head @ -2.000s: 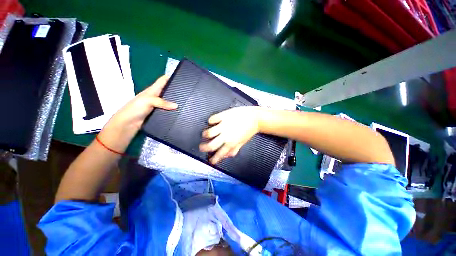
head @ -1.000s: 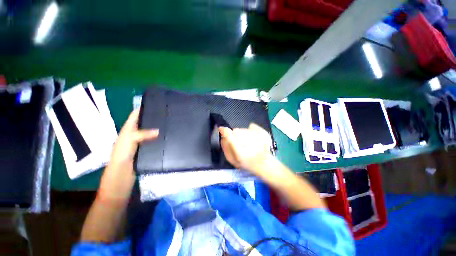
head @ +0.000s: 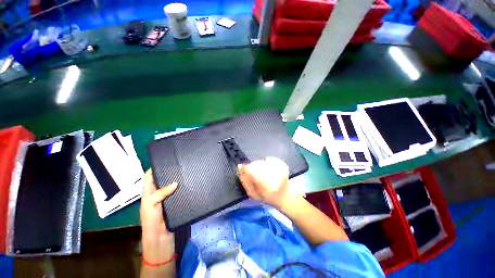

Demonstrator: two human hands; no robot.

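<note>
A black panel [head: 201, 174] with a fine textured face is held up over the bench edge, tilted, its textured side towards me. My left hand [head: 156, 198] grips its left edge, thumb on the face. My right hand [head: 265, 179] pinches the lower end of a narrow black flap or strip [head: 232, 151] at the middle of the panel. The strip's upper end meets the face; how it is attached there is not clear.
White liner sheets with black strips [head: 111, 174] and another panel on bubble wrap [head: 46, 195] lie left. Right are a white card [head: 308, 140], sticker sheets [head: 346, 142], large-sheet stack [head: 396, 129] and, below, red bins [head: 399, 217]. A pale post [head: 320, 62] stands beyond the panel.
The right hand went from lying on the face to pulling the narrow strip outward from it. The panel has turned and now tilts the other way. The view has moved up, showing the far bench.
</note>
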